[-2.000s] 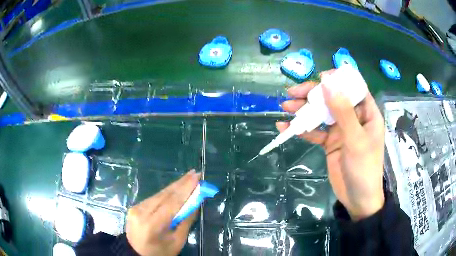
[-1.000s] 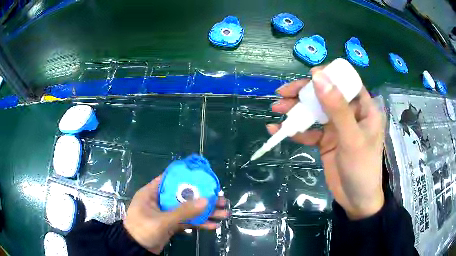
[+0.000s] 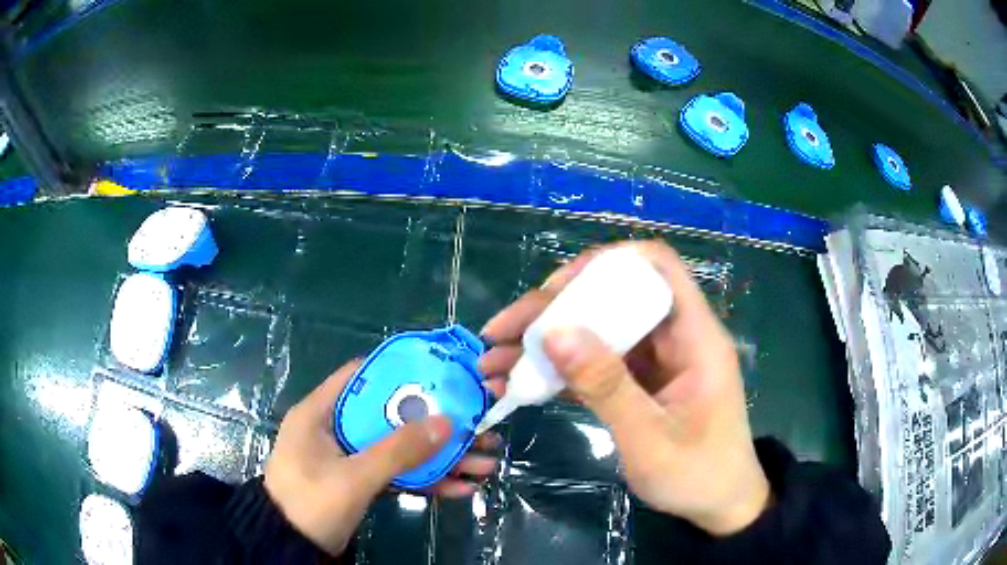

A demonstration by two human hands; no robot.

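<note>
A blue plastic housing (image 3: 377,411) with a pale ring and a dark centre is held in my left hand (image 3: 351,464), thumb on its face near the ring. Its tab points away from me. My right hand (image 3: 652,386) holds a white squeeze bottle (image 3: 614,306), nozzle pointing down and left. The nozzle tip is at the right edge of the housing; whether it touches cannot be told. The fingers of my left hand are partly hidden under the housing.
White-topped units (image 3: 144,322) stand in a column at left on a clear blister tray (image 3: 226,351). Several blue housings (image 3: 713,123) lie on the green conveyor belt (image 3: 331,66) beyond the blue strip (image 3: 364,177). A printed sheet under clear plastic (image 3: 939,364) is at right. A dark post (image 3: 39,127) stands at left.
My right hand and the bottle have moved left and down, bringing the nozzle to the housing's edge. The housing was turned face up earlier. The units on the belt have shifted right in the view.
</note>
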